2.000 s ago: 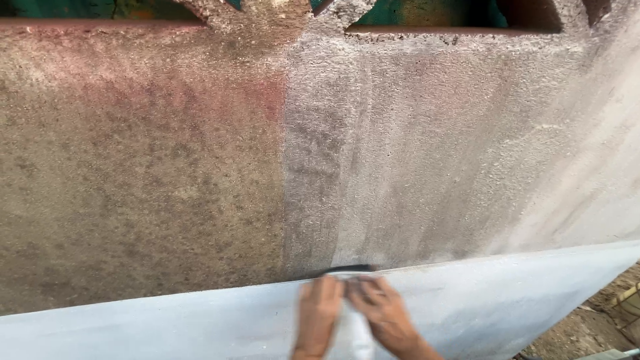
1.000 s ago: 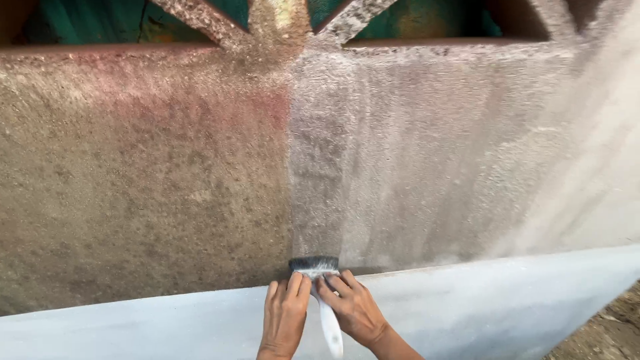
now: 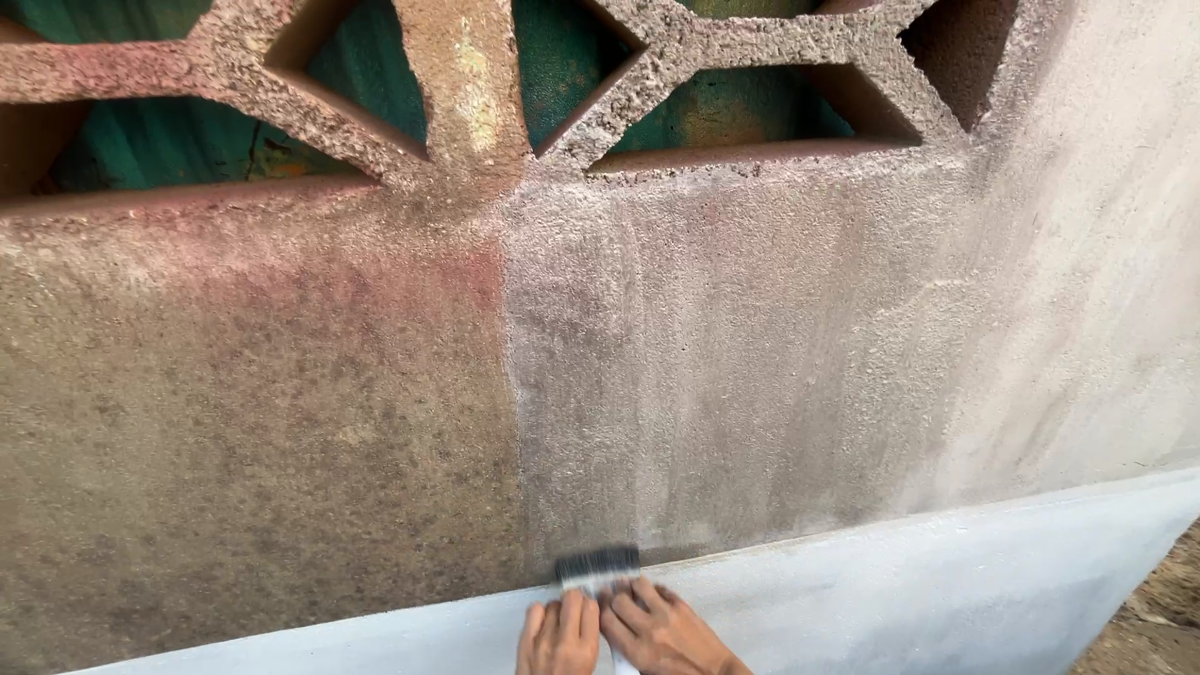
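Note:
A wide paintbrush (image 3: 597,563) with dark bristles touches the rough plastered wall (image 3: 750,375) at its lower edge, just above the pale painted base band (image 3: 844,581). My left hand (image 3: 560,633) grips the brush from the left side and my right hand (image 3: 664,628) from the right, close below the bristles. Part of the white handle shows between the hands. Left of a vertical line, the wall is brown and speckled with a reddish patch; right of it, the surface looks greyish and whitened in streaks.
Openwork blocks (image 3: 656,47) with angular openings run along the top of the wall, with a green surface behind them. Bare soil (image 3: 1148,619) lies at the lower right, beyond the base band.
Both hands remain on the brush near the wall's bottom edge. The view has tilted upward, showing more of the openwork blocks.

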